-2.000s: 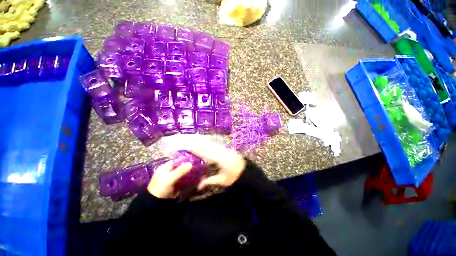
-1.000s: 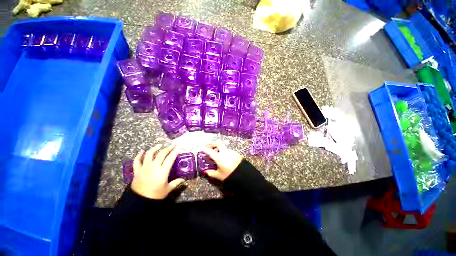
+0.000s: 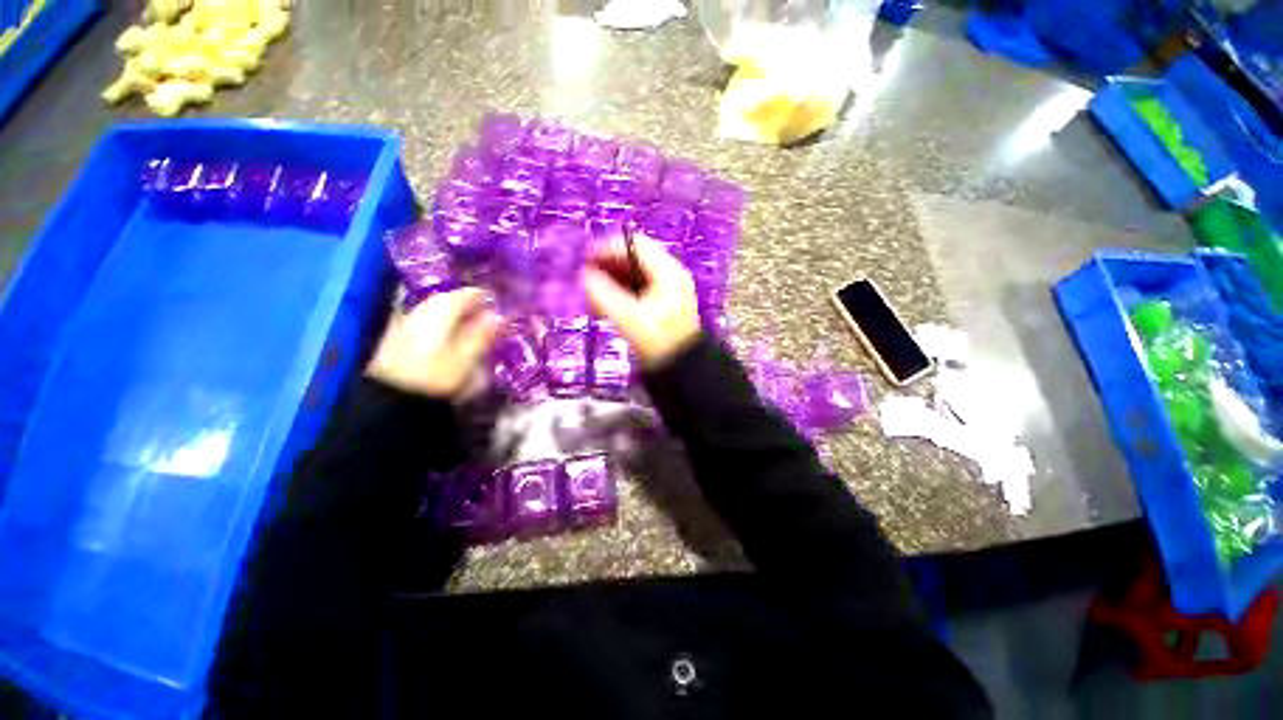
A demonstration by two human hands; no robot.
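Observation:
A large block of clear purple moulded parts (image 3: 675, 197) lies on the speckled worktop (image 3: 830, 485). A short row of purple parts (image 3: 536, 488) lies near the front edge. My right hand (image 3: 650, 303) is over the block, with a small dark tool (image 3: 632, 258) between its fingers. A blurred purple part shows just left of these fingers; whether it is held is unclear. My left hand (image 3: 439, 342) is blurred at the block's left side, and its fingertips are unclear. Thin purple trimmings (image 3: 771, 377) lie to the right.
A blue crate (image 3: 211, 387) at left holds a purple row at its far end. A smartphone (image 3: 885, 332) and white scraps (image 3: 971, 429) lie right. A smaller blue crate (image 3: 1105, 345) holds green parts. Pale yellow parts (image 3: 204, 49) and a bag (image 3: 788, 99) lie at the back.
Both hands have left the front row and moved up over the block. The front row now shows uncovered. The camera view has shifted, showing more of the far side.

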